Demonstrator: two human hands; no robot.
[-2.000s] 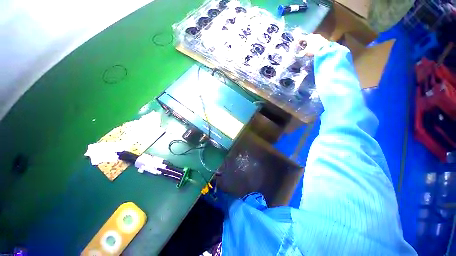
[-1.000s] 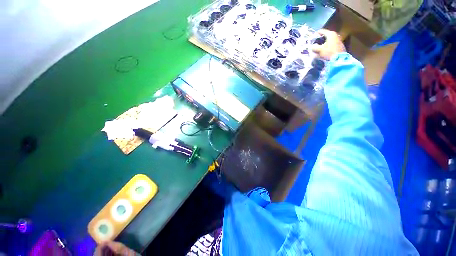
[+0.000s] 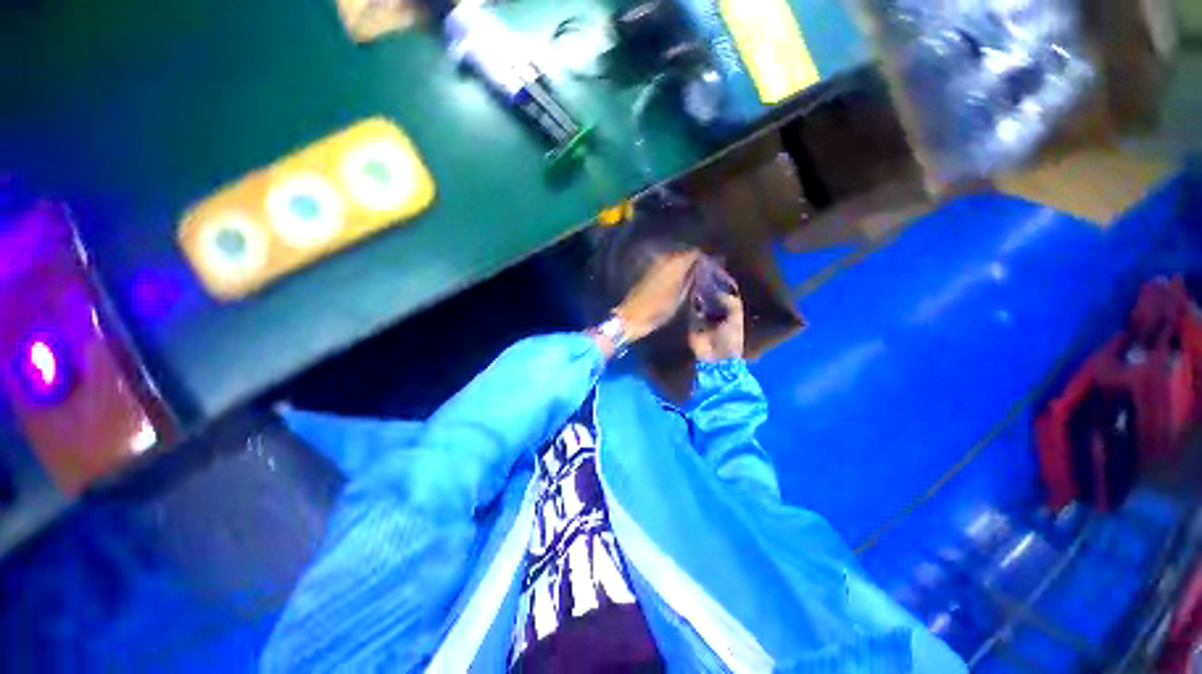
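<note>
My left hand (image 3: 659, 295) and my right hand (image 3: 722, 329) meet in front of my body, past the bench edge. Between their fingertips they hold a small dark round part (image 3: 712, 290), blurred. The yellow-orange three-hole fixture (image 3: 270, 200) lies on the green mat at the upper left, and its three pale round holes show no black part. The glue syringe (image 3: 514, 73) with a pale sleeve and green rear end lies on the mat at the top.
A red curing block (image 3: 99, 382) under purple light is at the far left. A blue-grey controller with a yellow label (image 3: 769, 46) is at the top. A clear blister tray (image 3: 989, 79) is at the upper right. An open brown box (image 3: 778, 250) stands below the bench edge. Red objects (image 3: 1120, 408) are at right.
My right hand has come back from the blister tray with a dark part. My left hand has left the fixture's near end and joined it. The view has swung down.
</note>
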